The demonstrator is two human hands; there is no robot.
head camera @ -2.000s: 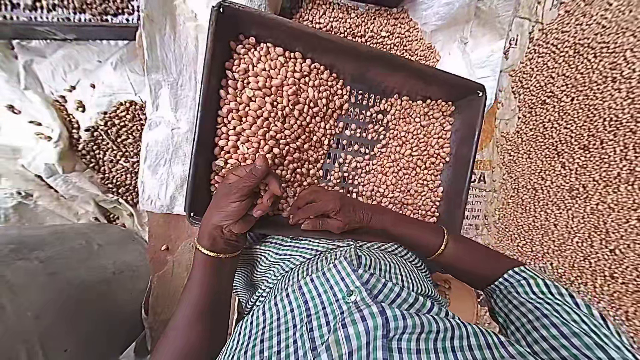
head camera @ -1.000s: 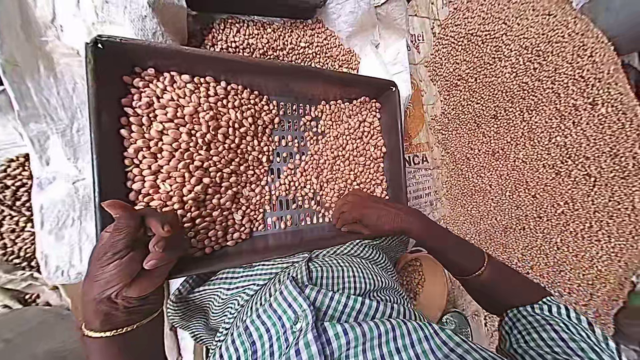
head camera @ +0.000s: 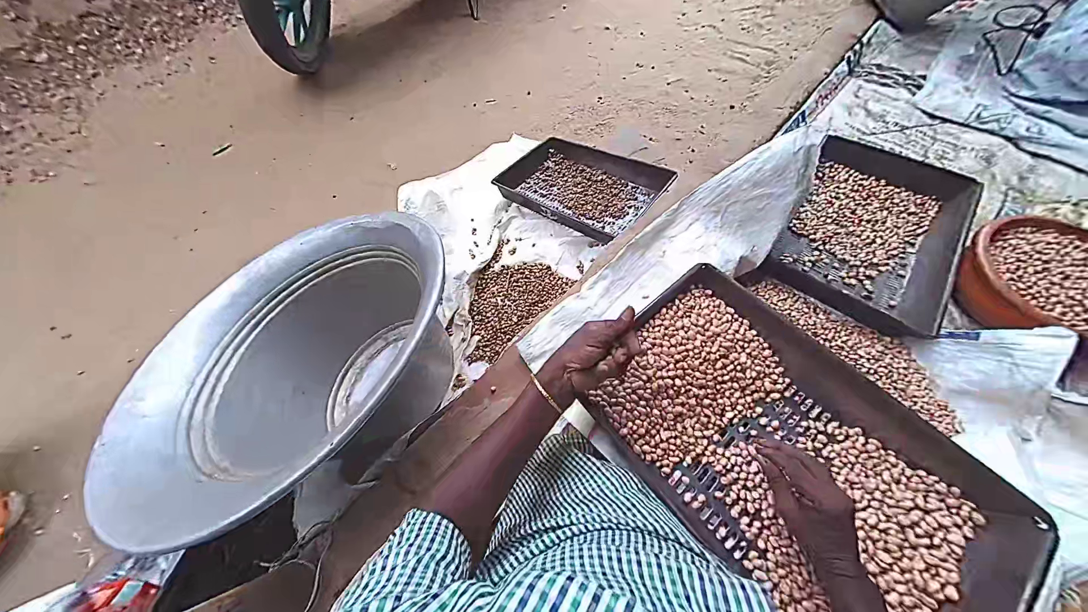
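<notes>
A dark slotted tray [head camera: 858, 382] lies tilted across my lap with two heaps of nuts or beans in it, the left heap [head camera: 693, 374] and the right heap [head camera: 901, 510], with a strip of bare slots between them. My left hand [head camera: 595, 353], a bangle at its wrist, is at the tray's left corner with its fingers curled; whether it holds the rim or some pieces I cannot tell. My right hand [head camera: 807, 501] rests on the right heap beside the slots, fingers pointing down into the pieces; what is under the fingertips is hidden.
A large metal basin [head camera: 263, 374] stands at the left. Beyond the lap tray are a small tray [head camera: 586, 187], a loose pile [head camera: 514, 306] on white sheeting, another slotted tray [head camera: 884, 229], a second pile [head camera: 858, 340] and a brown bowl [head camera: 986, 276] of nuts. A wheel [head camera: 293, 30] stands farther off.
The view has swung far to the left, bringing in the basin and wheel. My right hand has moved from the tray's near edge onto the right heap.
</notes>
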